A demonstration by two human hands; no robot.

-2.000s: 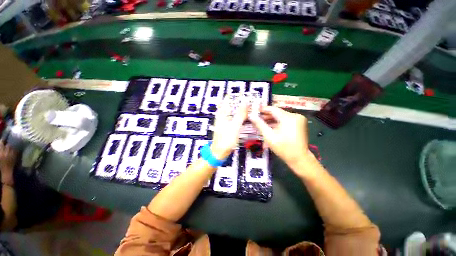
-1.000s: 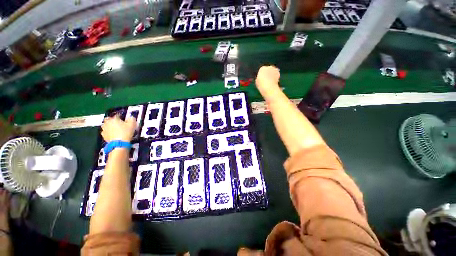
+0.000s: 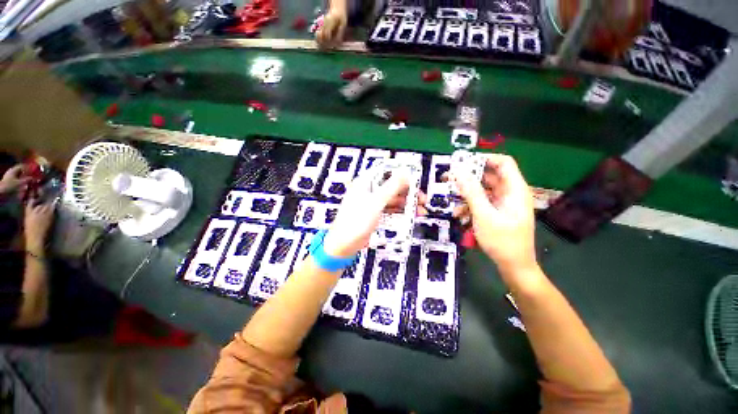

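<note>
A black blister tray (image 3: 267,171) lies on the bench with many pale housings (image 3: 388,289) in its pockets; its upper left pocket is empty. My left hand (image 3: 364,206), with a blue wristband, holds a pale housing (image 3: 409,198) above the tray. My right hand (image 3: 502,206) holds a small pale unit (image 3: 467,167) between thumb and fingers, just right of the housing. Something red hangs below my right hand. The fingertips are blurred, so the exact contact is unclear.
A white fan (image 3: 129,190) stands left, a pale green fan (image 3: 724,323) right. A dark reddish rectangle (image 3: 597,198) leans by a grey post (image 3: 688,113). Beyond, the green belt (image 3: 315,105) carries units and red pieces. Another person's hand (image 3: 330,28) is across it; others' hands are far left.
My left hand has moved from the tray's upper left to above its middle, now with a housing. My right hand has come back from the belt with a small unit. The upper left pocket is now bare.
</note>
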